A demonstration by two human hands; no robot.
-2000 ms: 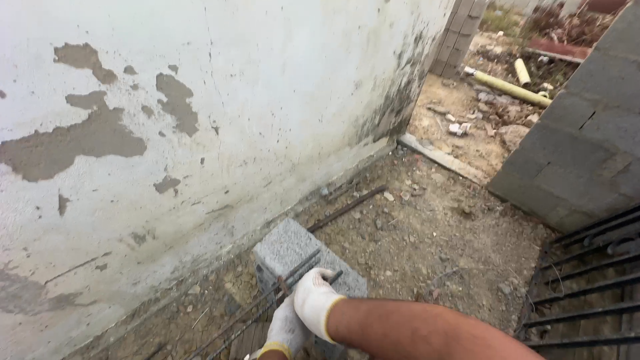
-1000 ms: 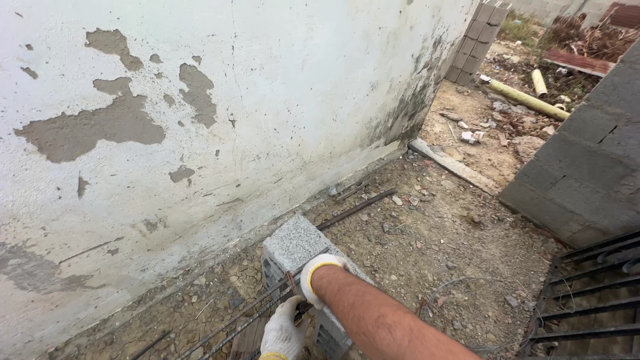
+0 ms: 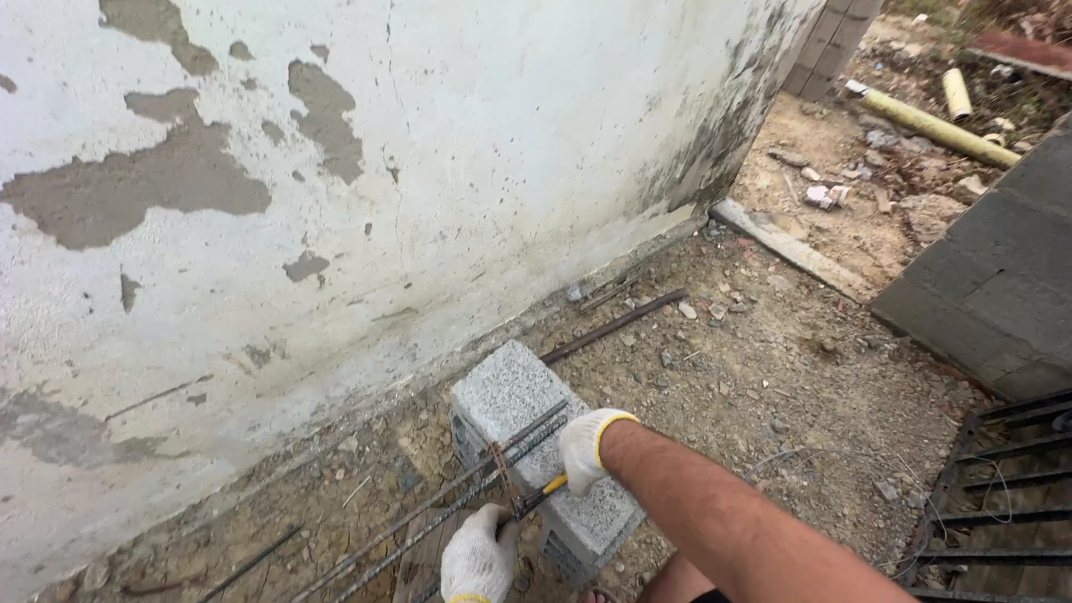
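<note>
Steel reinforcing bars [image 3: 435,521] lie slantwise over a grey concrete block [image 3: 511,389], their ends resting on it. A rusty wire tie or small stirrup [image 3: 501,471] crosses the bars. My right hand [image 3: 586,450], in a white knit glove, holds a hand tool with yellow handles [image 3: 554,484], probably pincers, its dark head beside the lower end of the rusty piece. My left hand [image 3: 479,556], gloved too, is near the tool's head, below the bars; whether its fingers grip anything is hidden.
A stained, peeling wall [image 3: 502,167] runs along the left. A rusty pipe or bar [image 3: 615,325] lies on the gravelly ground beyond the block. A black metal grille [image 3: 997,519] and loose wire are at the right, below a grey block wall [image 3: 997,285]. Yellow pipes [image 3: 938,126] lie beyond the opening.
My hands, close together over the bars two seconds ago, are now apart, the right on the block's side and the left below the bars. The yellow-handled tool now shows in my right hand.
</note>
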